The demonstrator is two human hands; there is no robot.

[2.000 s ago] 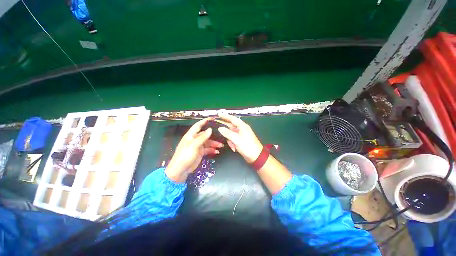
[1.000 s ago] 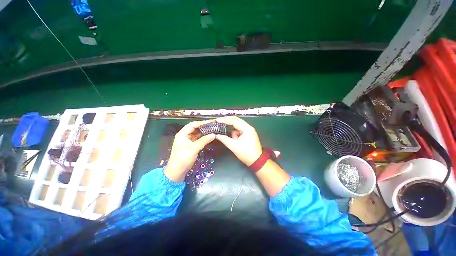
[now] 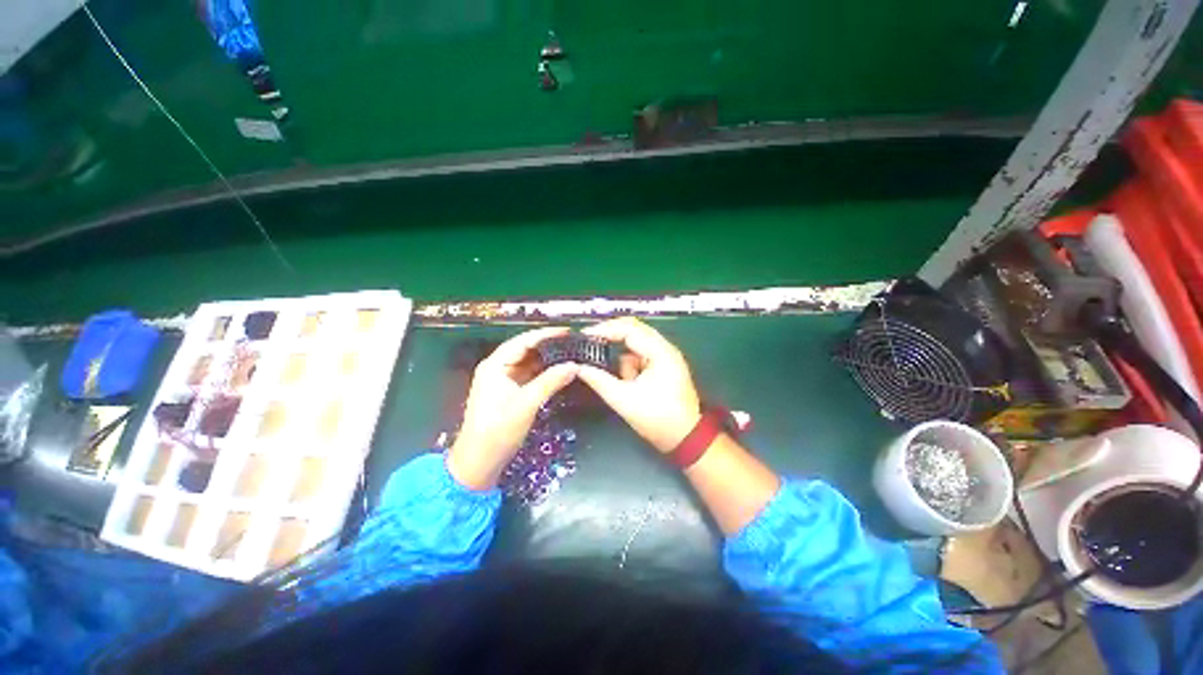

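Note:
A small dark curved component (image 3: 575, 351) with fine ridges is held between both hands near the bench's back edge. My left hand (image 3: 512, 393) grips its left end between thumb and fingers. My right hand (image 3: 649, 382) grips its right end the same way, with a red wristband on the wrist. The fingers hide both ends of the component. A loose pile of tiny glittering purple bits (image 3: 538, 467) lies on the dark green bench just below my hands. A thin pale thread (image 3: 633, 517) lies below my right hand.
A white compartment tray (image 3: 346, 442) with some dark parts and a blue bin (image 3: 112, 355) are at left. At right are a black fan (image 3: 910, 367), a white tub (image 3: 897, 498) of silvery bits, a white round unit (image 3: 1177, 593), a dark box (image 3: 1055, 376) and red-orange trays (image 3: 1168, 185).
Two seconds ago the component was mostly hidden under curled fingers; now its ridged face shows between both hands. The whole view has shifted slightly, and the hands stay in about the same place.

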